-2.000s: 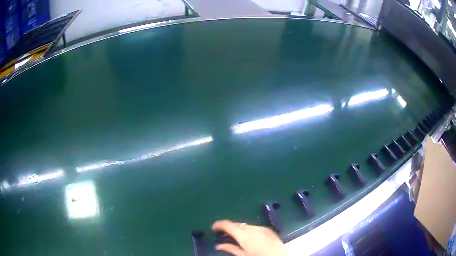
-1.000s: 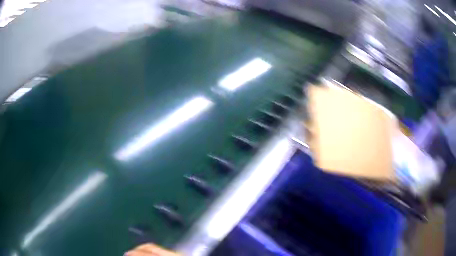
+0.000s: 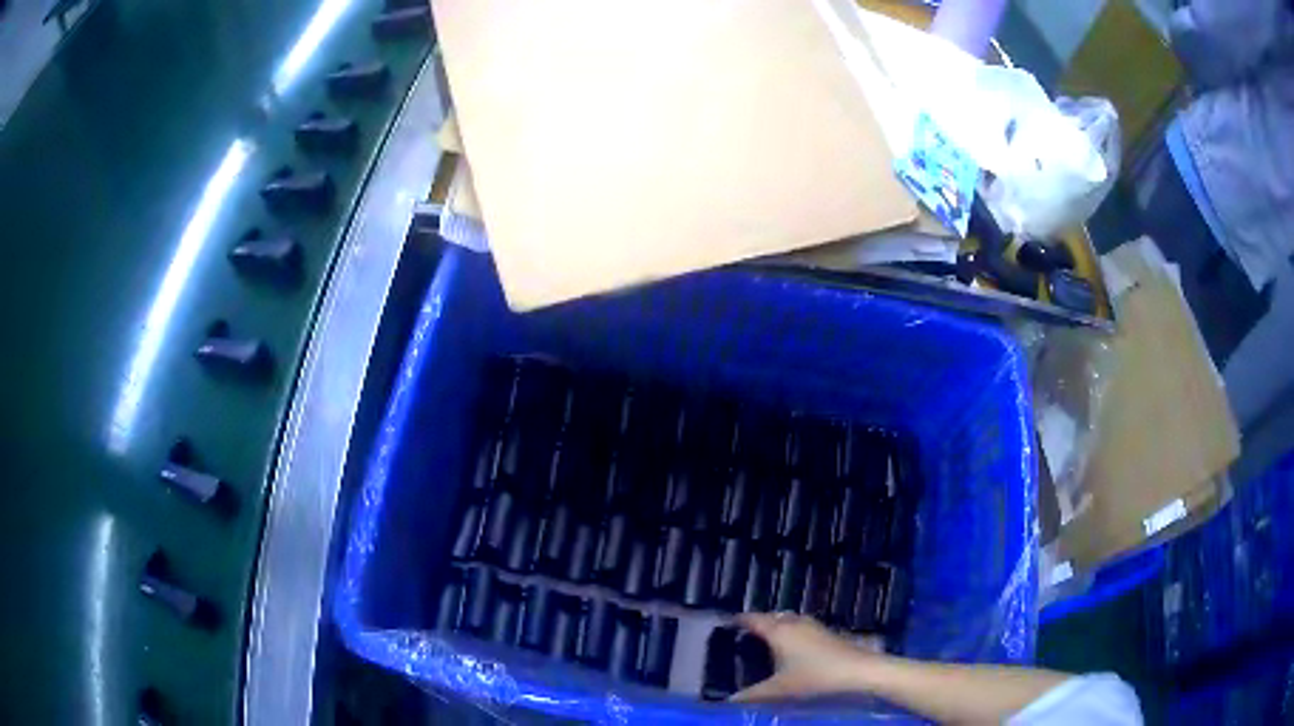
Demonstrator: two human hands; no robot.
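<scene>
Black moulded parts stand in rows in a deep blue plastic crate lined with clear film. A pale separator strip shows in a gap in the nearest row. My right hand reaches into the crate from the right, thumb and fingers closed around the ends of black parts beside that gap; how many it grips is not clear. My left hand is out of the picture. More black parts lie in a spaced row along the edge of the green conveyor belt.
A silver side rail runs between belt and crate. A tan cardboard sheet overhangs the crate's far side. Beyond it are a light blue packet, a white plastic bag and dark items. Waste cardboard lies at right. A person stands upper right.
The view has swung right and down from the belt to the crate. My right hand has gone from the belt's near edge to the parts inside the crate.
</scene>
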